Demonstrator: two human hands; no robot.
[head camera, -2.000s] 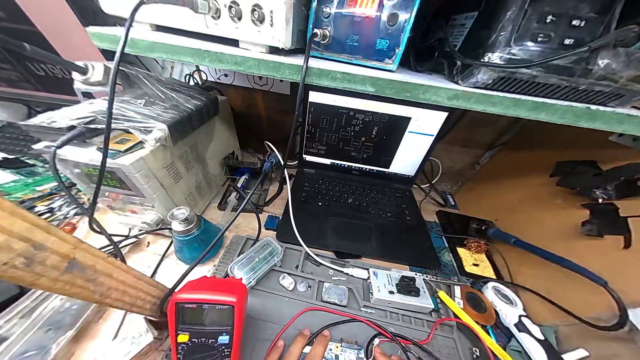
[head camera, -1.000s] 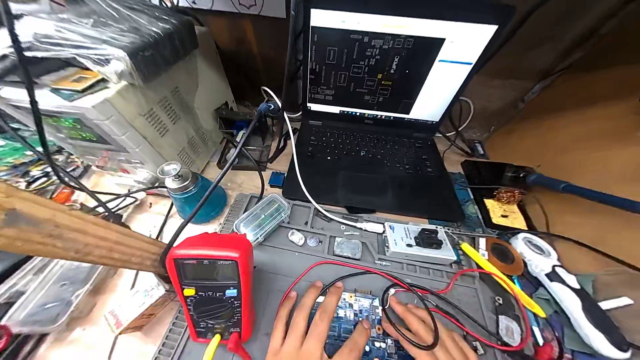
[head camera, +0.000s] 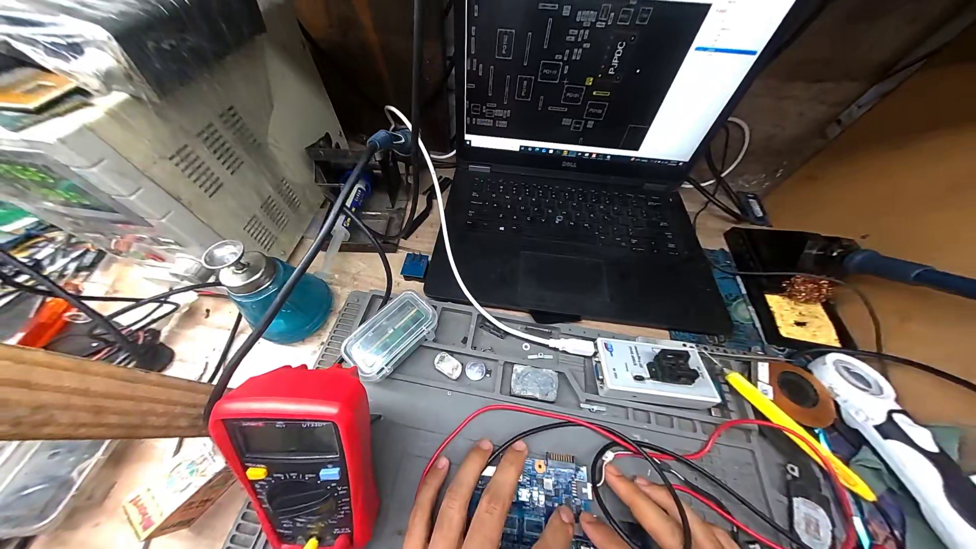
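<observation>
A blue circuit board (head camera: 545, 488) lies on the grey repair mat (head camera: 415, 435) at the bottom middle. My left hand (head camera: 476, 507) rests on its left part, fingers spread and thumb on the board. My right hand (head camera: 648, 511) is at the board's right edge, among looped red and black test leads (head camera: 579, 423); its fingers are partly behind the leads and whether it grips anything cannot be told. The red multimeter (head camera: 293, 457) stands left of my hands. Beyond the mat, the open laptop (head camera: 564, 229) shows a board layout. A white chip programmer (head camera: 656, 374) sits on the mat, a white cable plugged in.
A blue-green dispenser bottle (head camera: 286, 305) and a clear plastic case (head camera: 390, 335) are at left. Yellow tweezers (head camera: 797, 435), a white-and-black handled tool (head camera: 900, 450) and a soldering iron stand (head camera: 785, 252) are at right. A wooden beam (head camera: 99, 393) juts in from the left.
The view has tipped down and come closer to the mat. Both hands, only partly in view two seconds ago, now show more fully over the board.
</observation>
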